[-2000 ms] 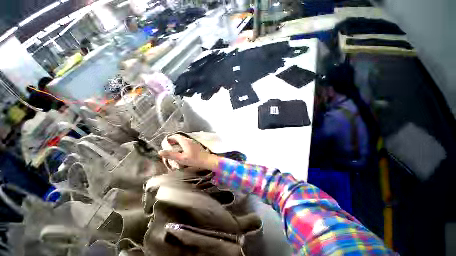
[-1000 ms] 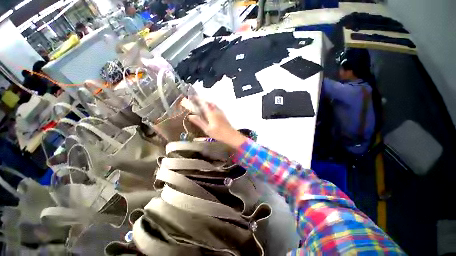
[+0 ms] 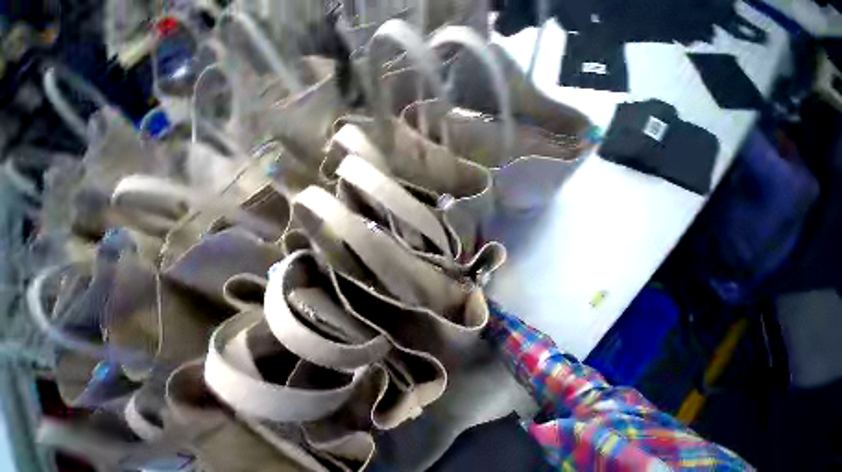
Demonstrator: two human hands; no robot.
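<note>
Beige-grey tote bags [image 3: 378,267] stand packed close together in front of me, openings up, with flat beige handles [image 3: 309,346] looping over them. Small metal or film-wrapped parts show at some bag edges. My right plaid sleeve [image 3: 591,396] reaches in from the lower right to the right side of the nearest bags. My right hand is hidden behind a bag edge there, so its grip does not show. My left hand is not in the picture.
A white table [image 3: 591,240] lies to the right of the bags, with dark cut pieces [image 3: 665,143] on it. A person in blue-purple [image 3: 762,203] is beyond its right edge. A blue object [image 3: 637,336] is below that edge. More bags stand blurred at left.
The view has turned down and left toward the bags. My right hand, seen over the bags' far side before, has come back to their near right side and out of sight.
</note>
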